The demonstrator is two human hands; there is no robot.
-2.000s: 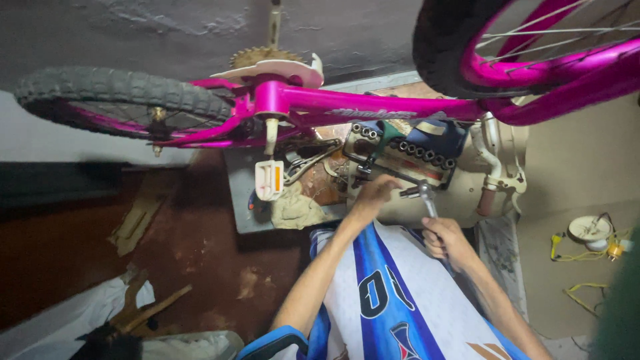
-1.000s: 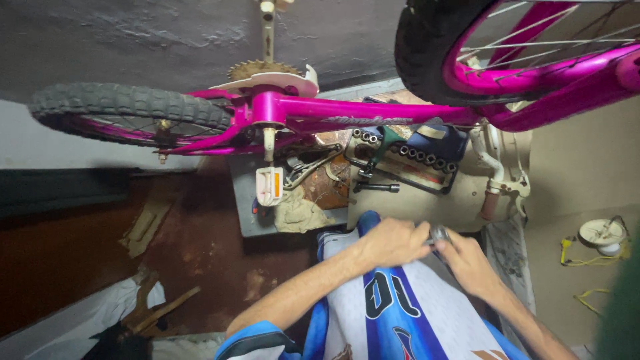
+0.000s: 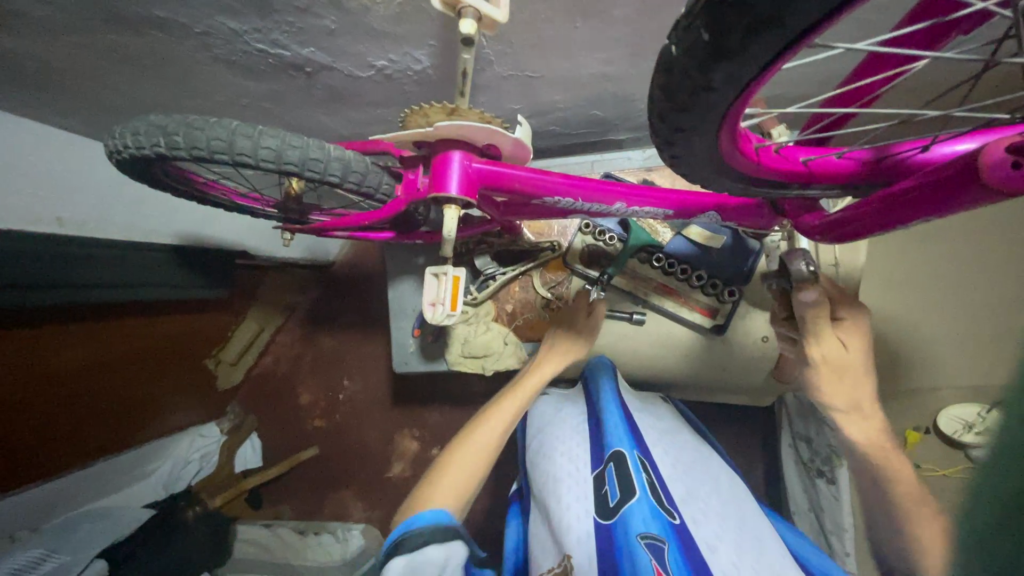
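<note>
My left hand (image 3: 574, 326) is over the near left edge of an open socket set case (image 3: 656, 296), its fingers at a small metal tool part (image 3: 595, 288); whether it grips that part is unclear. Beside it on the beige surface lies a short metal socket piece (image 3: 626, 318). At the right, my right hand (image 3: 828, 336) is closed around a ratchet wrench, its round head (image 3: 800, 266) showing above the thumb, close under the pink bicycle frame (image 3: 624, 196). A green-handled tool (image 3: 632, 246) lies across the case, next to a row of sockets (image 3: 694, 276).
The bicycle's knobby tyre (image 3: 256, 152) is at left and its other wheel (image 3: 688, 96) at upper right. A white pedal (image 3: 444, 294) hangs over metal parts and a beige cloth (image 3: 482, 344). A plastic bin (image 3: 300, 544) stands lower left; yellow cord (image 3: 944, 470) lies at right.
My hands were together over my lap around the ratchet wrench. They have parted: the left has moved to the tool case, and the right has moved up and right with the wrench.
</note>
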